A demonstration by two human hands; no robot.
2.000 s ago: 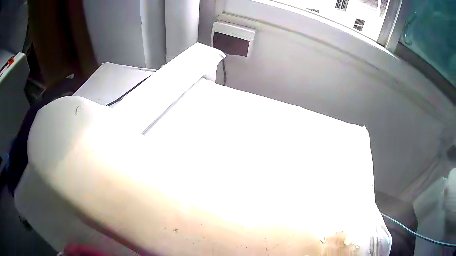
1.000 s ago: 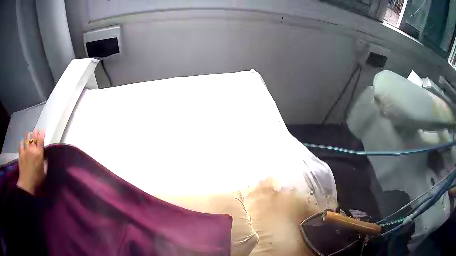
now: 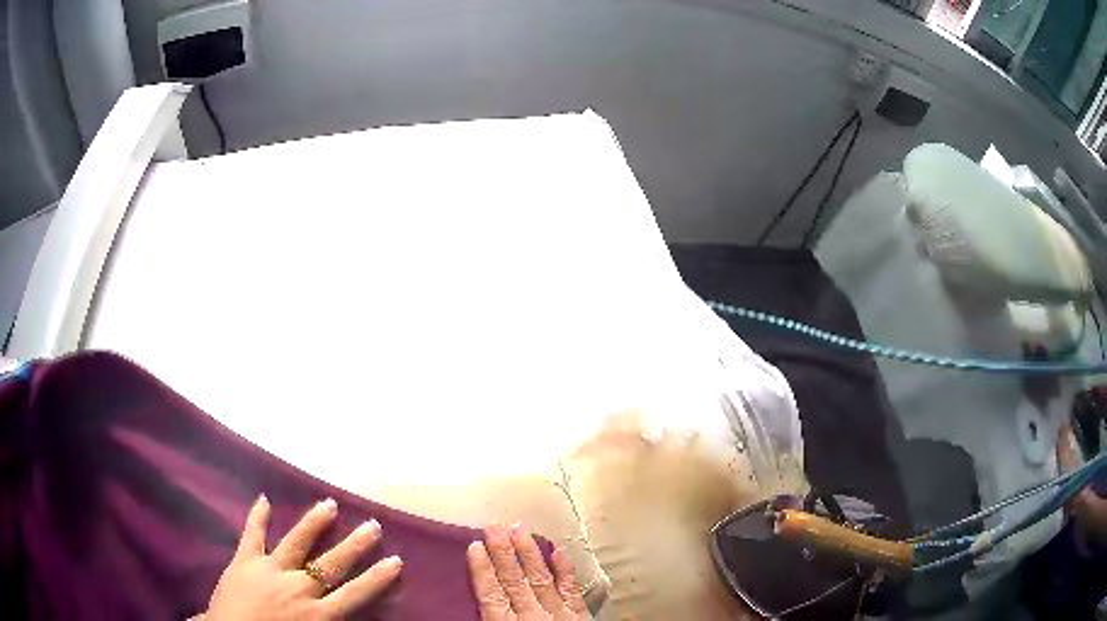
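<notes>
The plum garment lies over the left and middle of the cream padded form, its curved border running down to the right. My left hand lies flat on the garment with fingers spread, a ring on one finger. My right hand lies on the garment near its right end, fingers close together; its lower part is cut off by the frame edge. The steam iron, with an orange-brown handle, rests on the scorched right end of the form, untouched by my hands.
The white-covered ironing table lies behind the form, with a raised white bar at its left. A blue-and-white hose and the iron's hoses run right. A second padded form stands at right, with part of a person at the right edge.
My left hand has moved from the garment's upper left edge down onto its middle. My right hand has come into view on the garment's right end. The view has shifted slightly.
</notes>
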